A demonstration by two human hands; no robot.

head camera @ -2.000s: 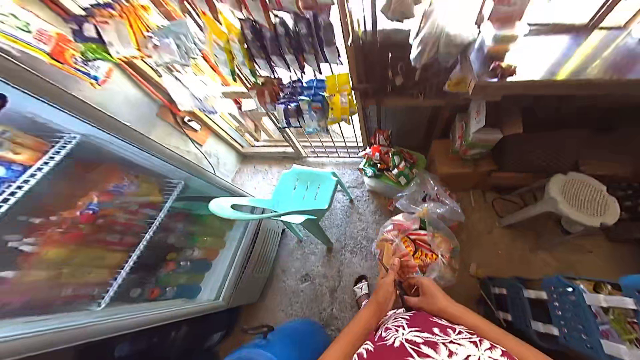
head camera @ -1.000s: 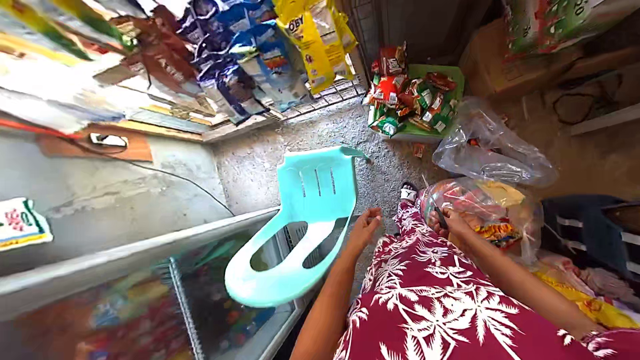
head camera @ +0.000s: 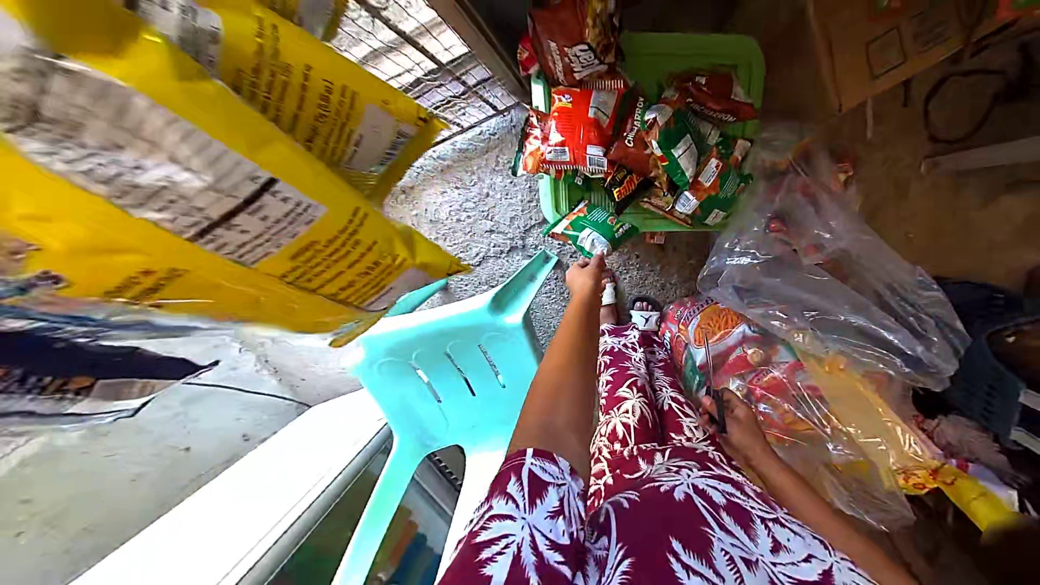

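Note:
My left hand [head camera: 586, 276] pinches the lower edge of a green snack packet [head camera: 592, 229] at the near rim of a green plastic basin [head camera: 739, 65]. Red, brown and green snack packets [head camera: 581, 122] are heaped in the basin. In my right hand [head camera: 738, 421] is a pair of scissors [head camera: 717, 406] with dark handles, the blades pointing away from me. Just beyond that hand lies a large clear plastic bag [head camera: 723, 333] filled with snack packs.
A turquoise plastic chair [head camera: 455, 357] stands left of my legs, beside a glass-fronted cooler [head camera: 325, 487]. Yellow snack packets [head camera: 268, 179] hang close at upper left. An empty-looking clear bag [head camera: 837, 268] lies at right, below a cardboard box [head camera: 886, 49].
My left hand has reached forward from beside my lap to the basin and taken hold of a green packet. The scissors remain in my right hand. The view has moved nearer the basin.

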